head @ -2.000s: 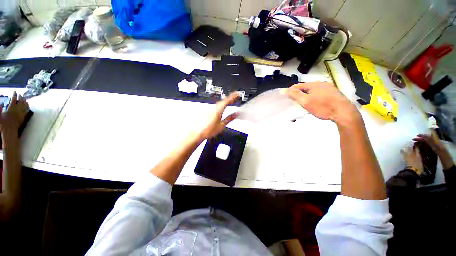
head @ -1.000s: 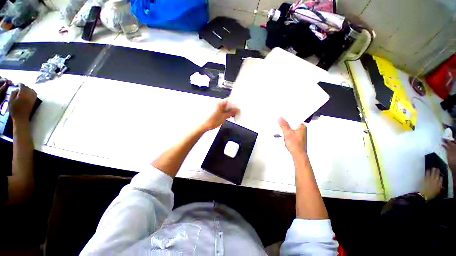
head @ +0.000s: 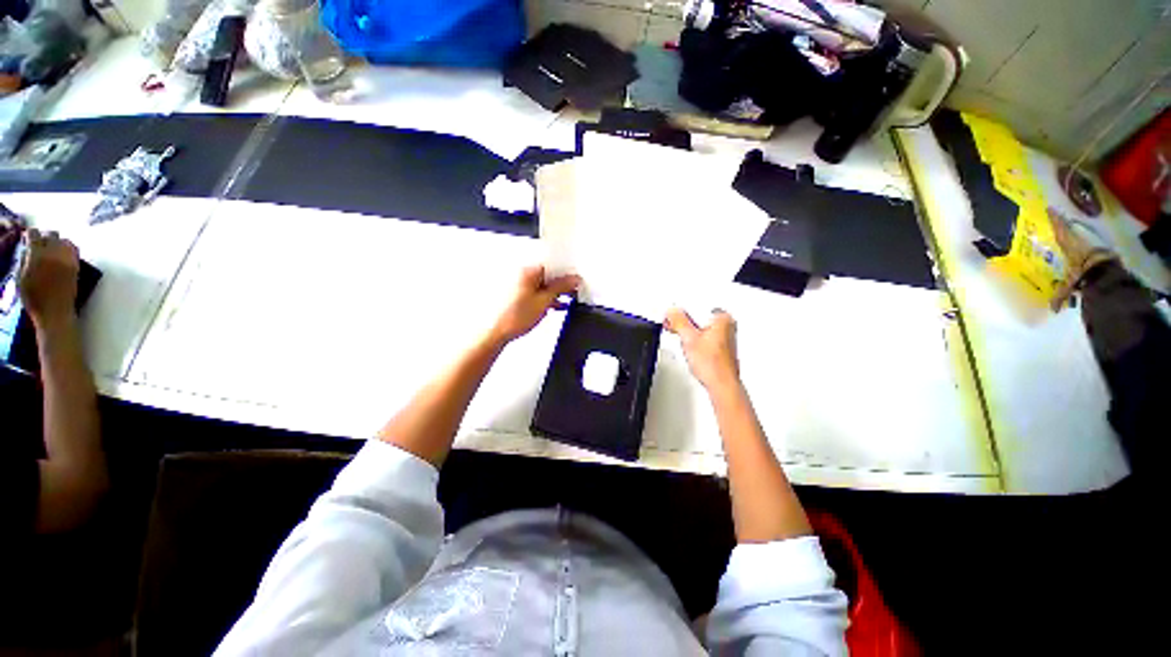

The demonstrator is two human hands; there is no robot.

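An open black box base lies on the white table in front of me, with a small pale rounded device in its middle. A white-inside box cover is spread just behind the box. My left hand grips its near left edge. My right hand is at its near right edge, by the box's far right corner. The cover's outer side is hidden.
Black lettered pieces lie right of the cover, more at the back. A black strip runs along the table. A yellow package is at right, touched by another person's hand. Another person's hand is at left.
The white cover has come lower and nearer, its near edge now at the box's far edge. The box sits straighter. The neighbour's hand at right has moved to the yellow package.
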